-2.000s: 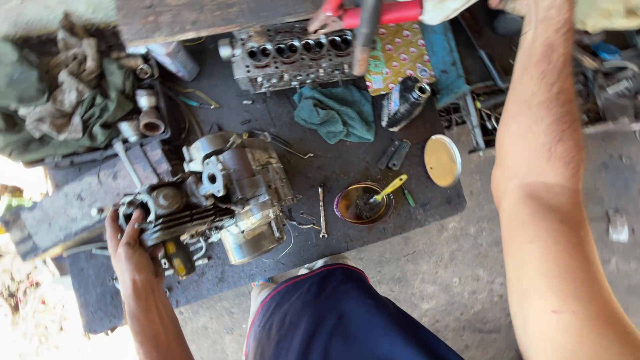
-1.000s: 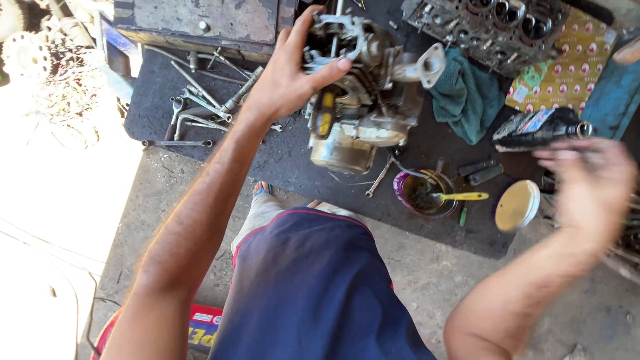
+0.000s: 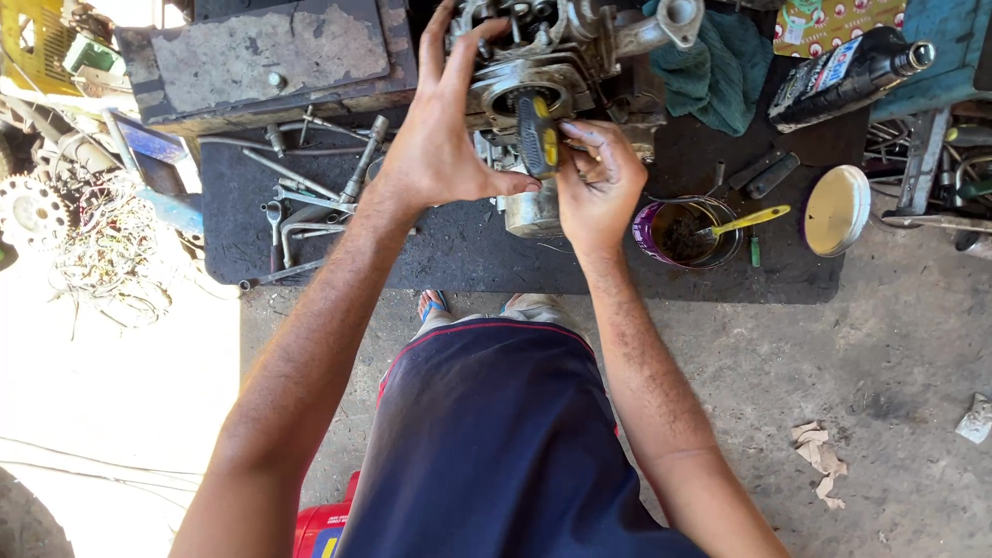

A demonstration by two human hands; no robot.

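Note:
A small finned engine (image 3: 535,70) stands at the top centre of the dark bench. A black-and-yellow screwdriver handle (image 3: 537,136) sticks out of the round opening in its near face. My left hand (image 3: 442,132) spans the engine's left side, fingers on the open top and thumb beside the handle's lower end; it rests against the metal. Just right of the handle is my right hand (image 3: 601,167), its thumb and fingers drawn together near the handle's edge; whether it pinches something small I cannot tell. An intake pipe with a flange (image 3: 678,19) juts out at the upper right.
Wrenches and sockets (image 3: 310,201) lie left on the bench. To the right are a can (image 3: 686,232) with a yellow-handled brush (image 3: 750,221), its lid (image 3: 837,209), a black Mobil oil bottle (image 3: 849,77) and a teal rag (image 3: 717,70). A metal box (image 3: 271,58) stands at the back left.
My right hand has come from beside the oil bottle to the screwdriver handle. My left hand stays at the engine, its thumb now down beside the handle.

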